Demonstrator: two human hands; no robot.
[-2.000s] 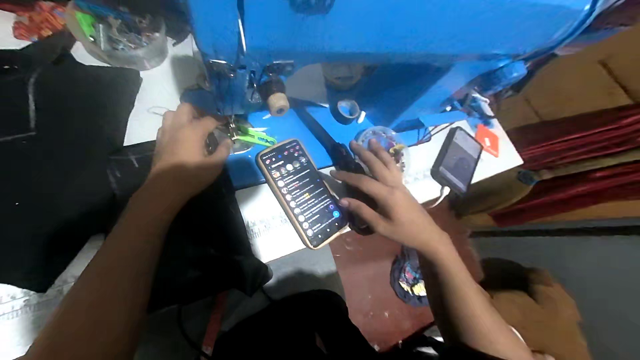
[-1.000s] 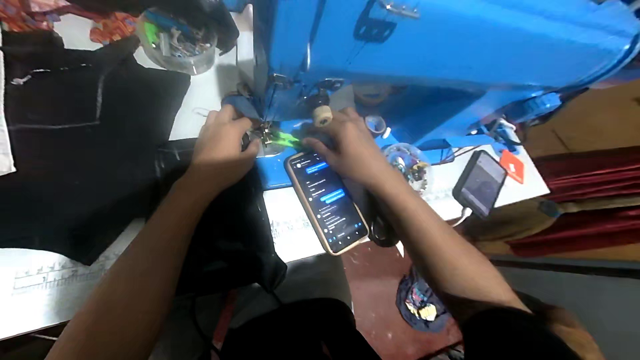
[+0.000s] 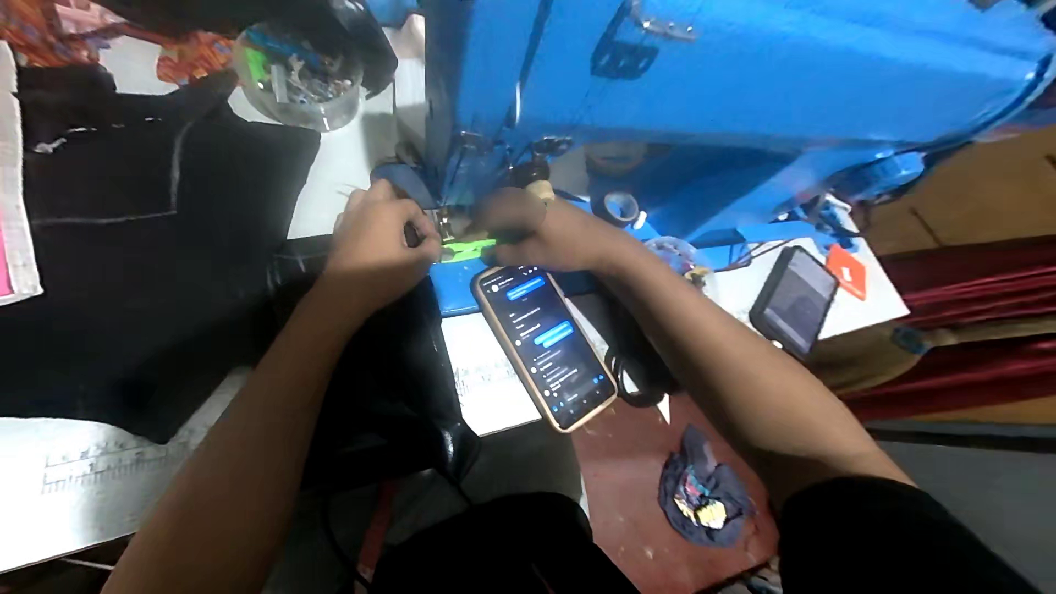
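Note:
A blue sewing machine (image 3: 742, 91) fills the top of the view. My left hand (image 3: 384, 235) is at the left of its presser foot (image 3: 445, 223), the fingers bent near a small dark item; whether it grips that is unclear. My right hand (image 3: 544, 231), blurred, reaches in from the right beside the needle area, its fingertips near a bright green piece (image 3: 468, 249); its hold cannot be made out. Just below lies a smartphone (image 3: 549, 346) with a lit screen. Black glossy material (image 3: 379, 396) lies under my left wrist and hangs toward my lap.
Black fabric with chalk lines (image 3: 124, 272) covers the left of the table. A clear tub of small parts (image 3: 297, 78) stands behind it. To the right are scissors with black handles (image 3: 639, 371), a roll of tape (image 3: 619, 208), a small tub (image 3: 672, 254) and a second phone (image 3: 794, 301).
My right hand has moved left from above the smartphone and scissors to the needle area. The smartphone's screen shows different content. My left hand has stayed by the presser foot. The view has shifted somewhat.

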